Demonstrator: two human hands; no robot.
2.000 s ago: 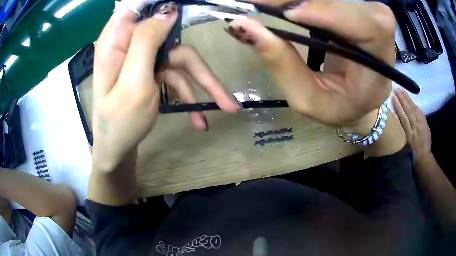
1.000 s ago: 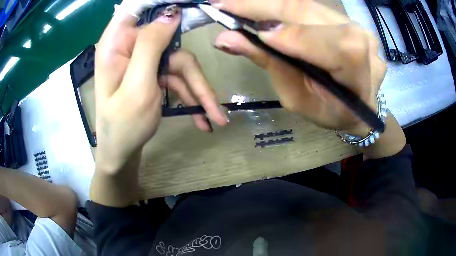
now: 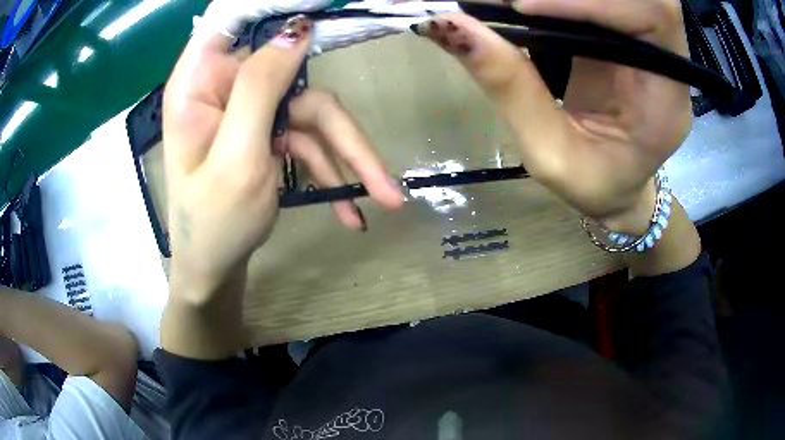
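My left hand grips the left end of a black phone-type frame, thumb on its corner and two fingers through its opening. White covering shows on fingers behind the frame's top left. My right hand holds black tweezers like a pen, their pale tips at the frame's far rail near the top edge. The frame's near rail runs between my hands; its right end is partly hidden by my right hand. Two dark notched strips lie on a clear sheet on the brown cardboard.
Another black frame lies at the board's upper left. Black frames lie on the white surface at right. Notched strips lie at far left beside dark parts. A neighbour's arm rests at lower left. The green bench top shows behind.
My right hand has turned and moved slightly right; the tweezers went from steeply slanted to flatter, along the far rail. The frame has tilted slightly. My left hand keeps its grip.
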